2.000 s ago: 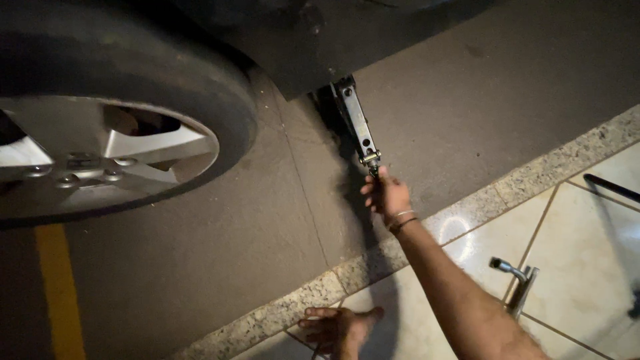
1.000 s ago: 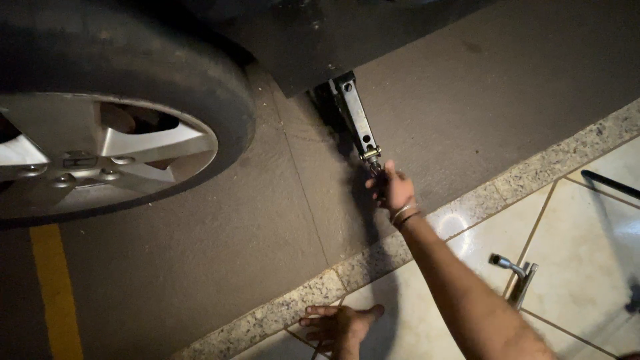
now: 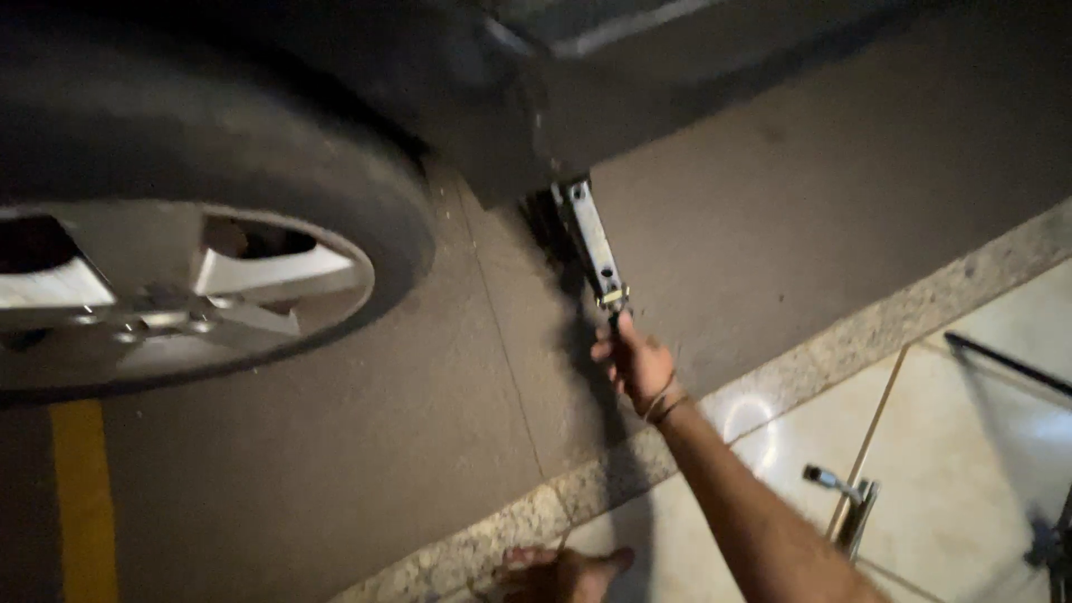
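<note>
A metal scissor jack [image 3: 593, 239] lies partly under the sill of a dark car [image 3: 603, 92], its near end sticking out over the paving. My right hand [image 3: 638, 360], with thin bands at the wrist, has its fingers closed around the small fitting at that end. Near the bottom edge my left hand [image 3: 569, 574] rests by the stone border with fingers spread and nothing in it. The car's tire [image 3: 402, 218] and alloy wheel [image 3: 167, 310] stand to the left of the jack.
A speckled stone border [image 3: 796, 364] crosses diagonally between the dark paving and the light tiles [image 3: 938, 435]. On the tiles lie a metal wrench with a socket end [image 3: 854, 502] and a black bar [image 3: 1005, 364]. A dark object [image 3: 1057, 544] is at the right edge.
The view has tilted, with more of the car's underside at the top. My right hand stays at the jack's end; my left hand remains by the border.
</note>
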